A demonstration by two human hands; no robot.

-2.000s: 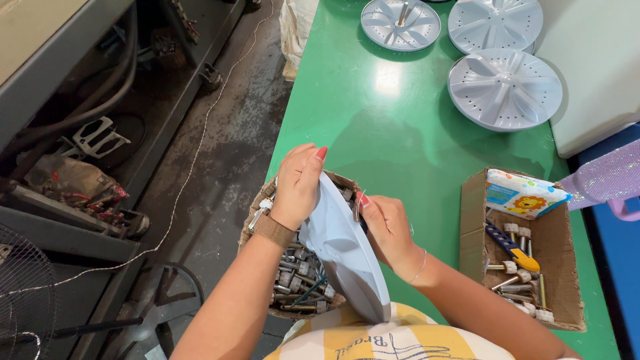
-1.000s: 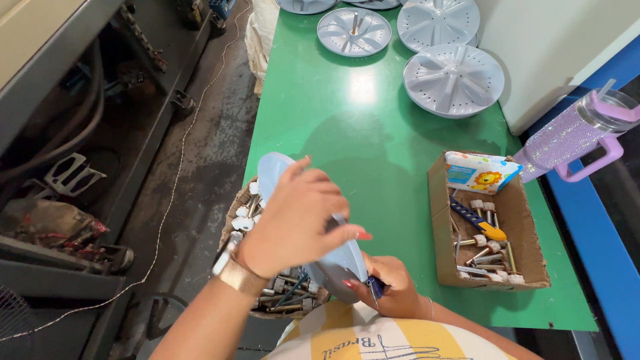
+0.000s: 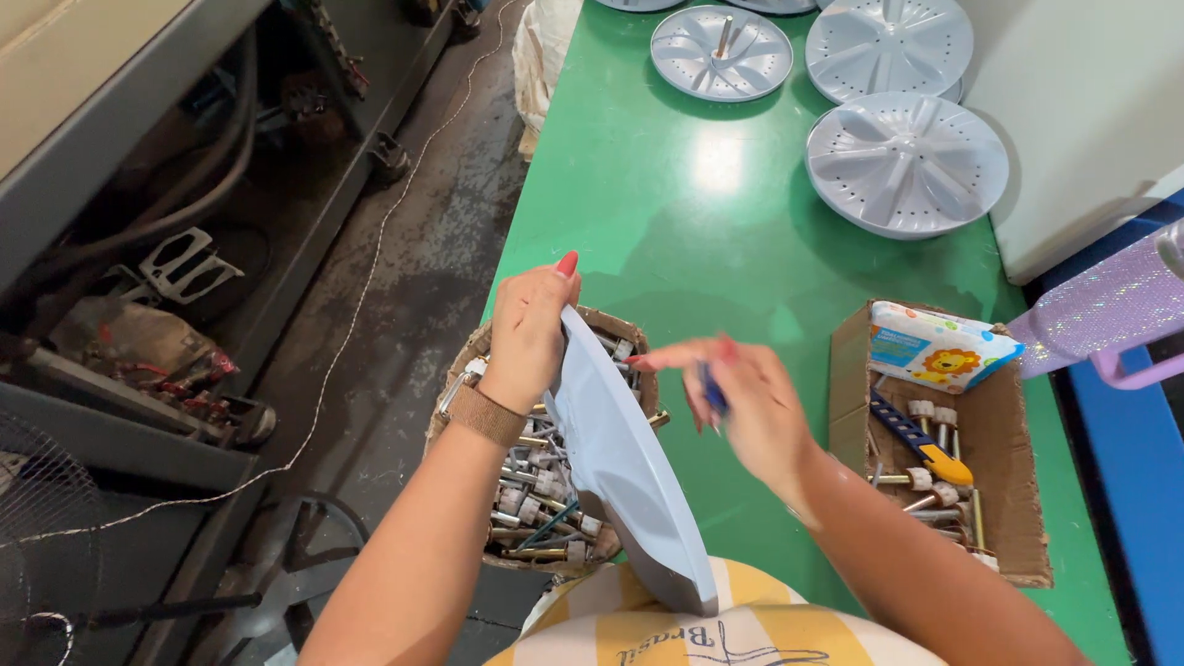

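My left hand (image 3: 530, 331) grips the upper rim of a light grey-blue plastic disc (image 3: 629, 453), which is tilted nearly on edge, its lower rim against my shirt. Just right of the disc, my right hand (image 3: 740, 398) holds a small dark blue tool, blurred, its kind unclear; the index finger points toward the disc. Behind and below the disc, a cardboard box (image 3: 472, 356) holds many metal shafts with toothed ends (image 3: 546, 481). Similar ribbed, perforated discs (image 3: 906, 165) lie at the table's far end, one with a metal shaft (image 3: 724, 37) standing at its centre.
On the green table (image 3: 647, 222), a second cardboard box (image 3: 1017, 462) holds more shafts, a blue and yellow utility knife (image 3: 920, 435) and a printed soft pack (image 3: 943, 347). A glittery purple tumbler (image 3: 1110, 305) stands at the right. Left are a dark machine frame, a floor cable (image 3: 370, 277) and a fan guard.
My left hand has gone from across the disc's face to its upper rim. My right hand has moved up, off the disc's lower part, with the dark blue tool still in it.
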